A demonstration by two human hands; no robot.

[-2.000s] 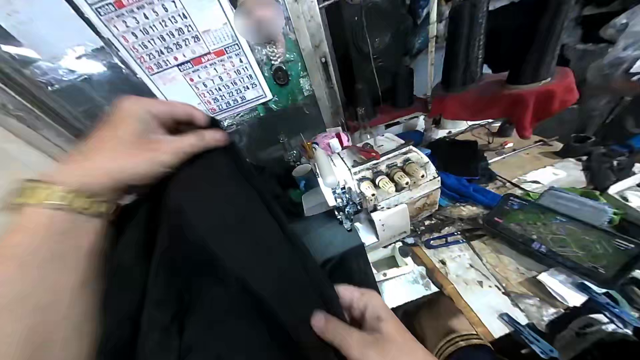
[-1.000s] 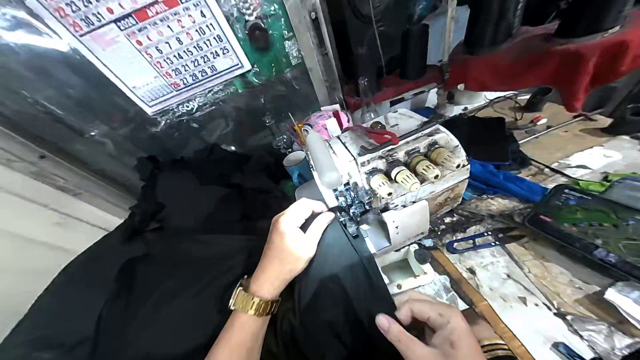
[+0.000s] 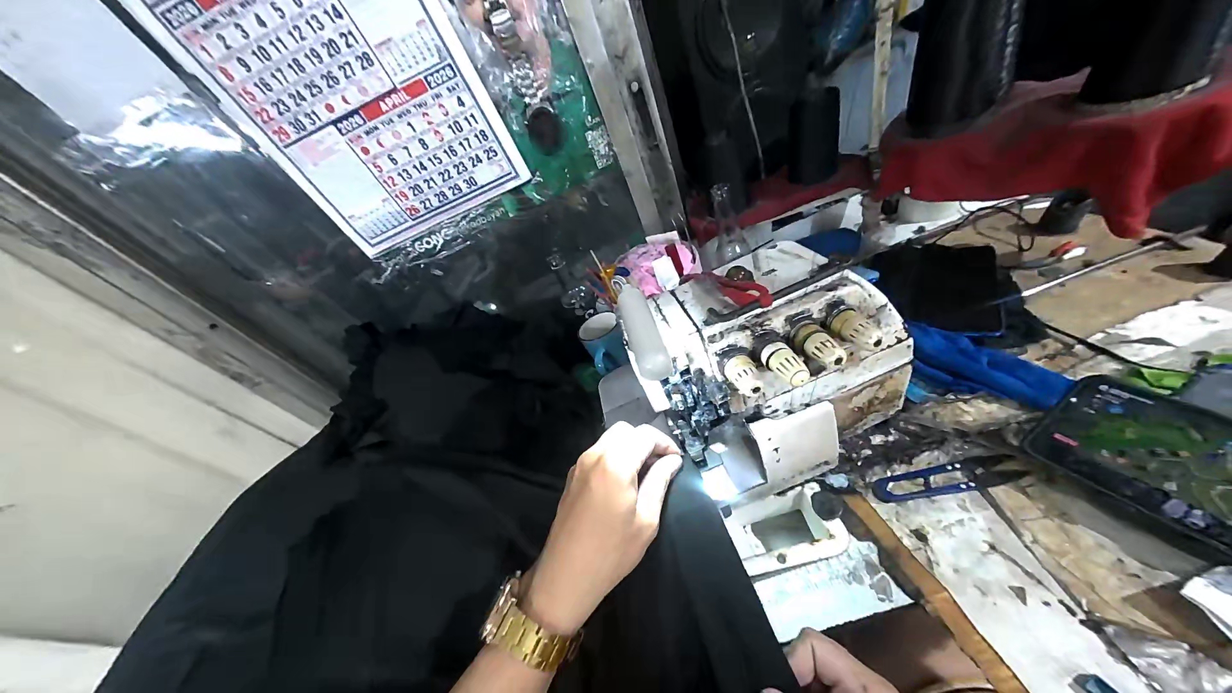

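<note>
Black fabric point(image 3: 414, 558) spreads over the lower left and runs up to the needle area of a white overlock sewing machine point(image 3: 799, 356). My left hand point(image 3: 611, 491), with a gold watch at the wrist, pinches the fabric's edge just in front of the presser foot point(image 3: 695, 423). At the bottom edge, partly out of frame, my right hand point(image 3: 833, 664) holds the lower part of the same edge. The machine's lamp lights the plate beside the cloth.
Blue thread snips point(image 3: 929, 481) and a phone or tablet point(image 3: 1141, 452) lie on the worn table to the right. A blue mug point(image 3: 602, 339) stands behind the machine. Black thread cones point(image 3: 962, 67) rest on a red cloth point(image 3: 1039, 154). A wall calendar point(image 3: 385, 115) hangs at upper left.
Two seconds ago my left hand held the fabric raised at the left; now it is at the machine's needle area. Since one second ago my right hand has moved lower, toward the frame's bottom edge.
</note>
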